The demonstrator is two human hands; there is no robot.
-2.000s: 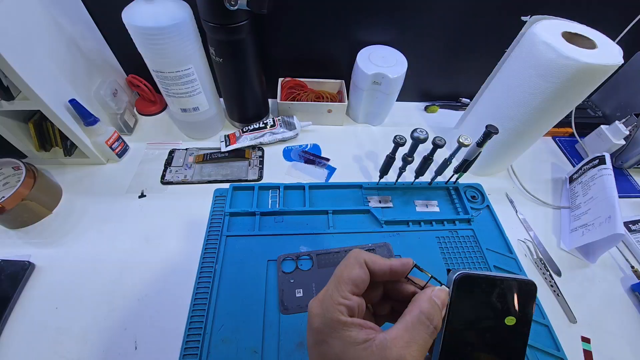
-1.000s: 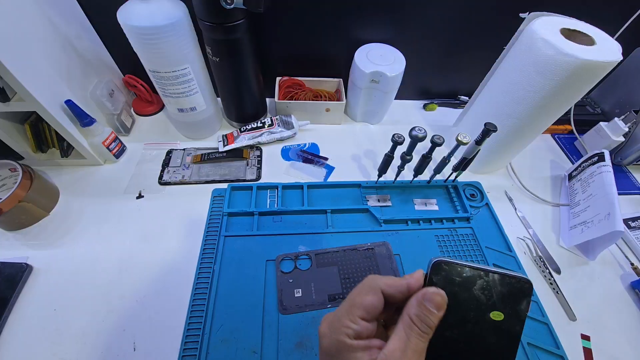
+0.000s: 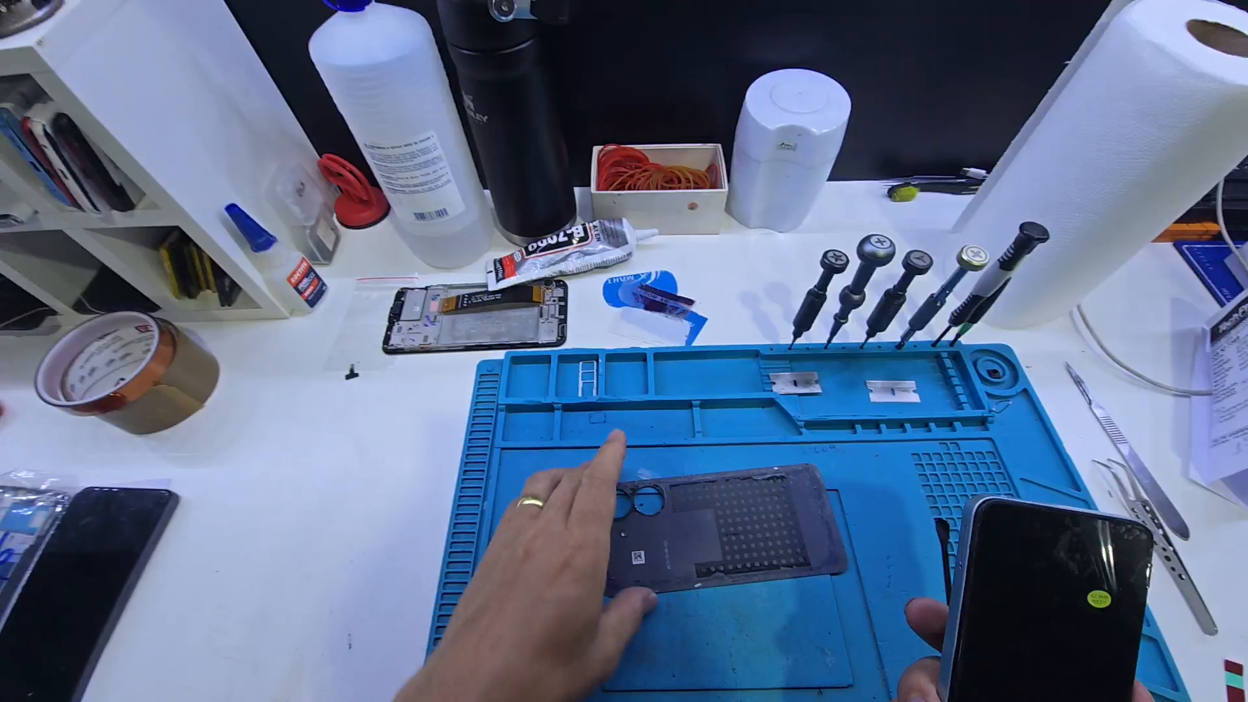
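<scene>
My left hand (image 3: 551,575), with a ring on one finger, lies over the left end of a grey phone back cover (image 3: 731,526) on the blue silicone repair mat (image 3: 721,634). Its fingers are extended and partly hide the cover's camera holes. At the lower right my right hand (image 3: 926,643) holds a smartphone (image 3: 1048,595) upright, its dark screen facing me with a round yellow-green sticker on it. Only some fingertips of that hand show beside the phone. A thin black strip stands out just left of the phone's upper edge; what it is I cannot tell.
Screwdrivers (image 3: 868,283) stand in the mat's back edge, near two metal blades (image 3: 795,382). A scalpel (image 3: 1131,448) and tweezers (image 3: 1165,551) lie right. Behind are a phone frame (image 3: 478,327), glue tube (image 3: 570,252), bottle (image 3: 414,146) and paper towel roll (image 3: 1092,166). Tape (image 3: 127,370) and another phone (image 3: 83,585) are left.
My left hand has moved left, from beside the held phone to the back cover. The small frame-like part between its fingers two seconds ago no longer shows there.
</scene>
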